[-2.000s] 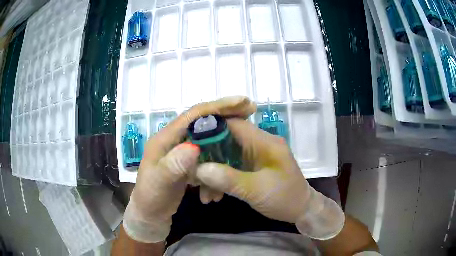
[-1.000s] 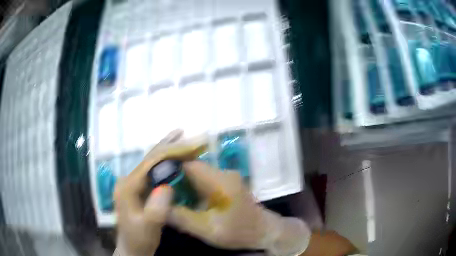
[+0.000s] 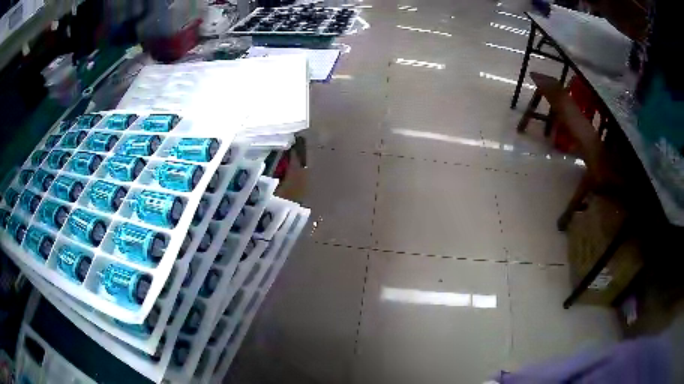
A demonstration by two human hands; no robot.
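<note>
No hand shows in the head view, so what my hands hold is not seen. Nearest in front is a stack of filled white trays (image 3: 142, 313) at the left, fanned and tilted. Its top tray holds rows of teal units (image 3: 160, 207), lying on their sides with dark ends to the right. Behind it lies a pile of plain white trays or sheets (image 3: 274, 94), very bright. Part of a tray with pockets shows at the bottom left corner.
Shiny tiled floor (image 3: 435, 217) fills the middle and right. A tray of dark pieces (image 3: 300, 21) lies farther back. At the right stand a table (image 3: 592, 45), a stool (image 3: 544, 101) and a cardboard box (image 3: 600, 259). Purple cloth (image 3: 600, 367) shows at the bottom right.
The view has swung right, away from the white tray in front. My hands and the teal unit they held have left the picture. The filled tray stack now appears at the left.
</note>
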